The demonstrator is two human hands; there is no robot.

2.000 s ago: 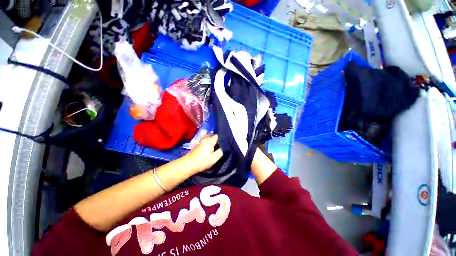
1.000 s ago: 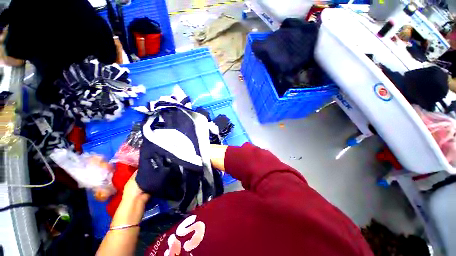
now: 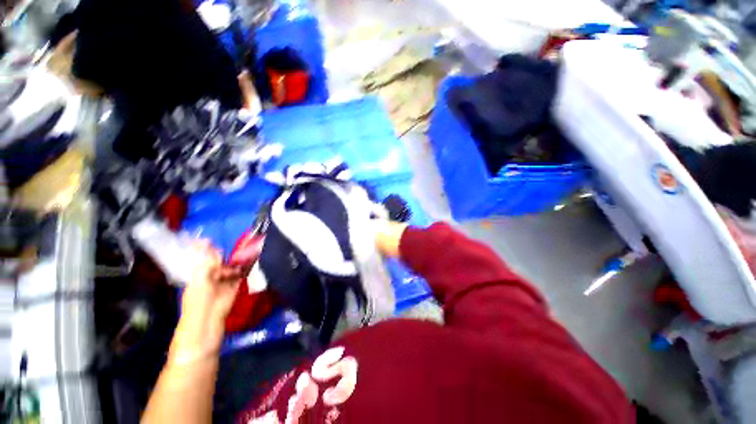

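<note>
A navy-and-white fabric bundle [image 3: 319, 236] lies in front of me over the blue crates. My right hand [image 3: 387, 235] grips its right side; the fingertips are partly hidden by the fabric. My left hand [image 3: 213, 272] is left of the bundle, by the red item [image 3: 249, 308] and its pinkish clear bag. It is blurred, and I cannot tell whether its fingers hold the plastic. A whitish plastic bag [image 3: 166, 248] lies just beyond my left hand.
A blue crate lid [image 3: 331, 132] is under the work. Another striped bundle [image 3: 207, 149] lies at the back left, near a person in black [image 3: 153, 66]. A blue crate [image 3: 472, 186] with dark fabric stands right, beside a white trough [image 3: 646, 166].
My left hand has left the bundle and moved to the left, beside the bags. My right hand stays at the bundle's right side. The view has turned to the right since the oldest frame.
</note>
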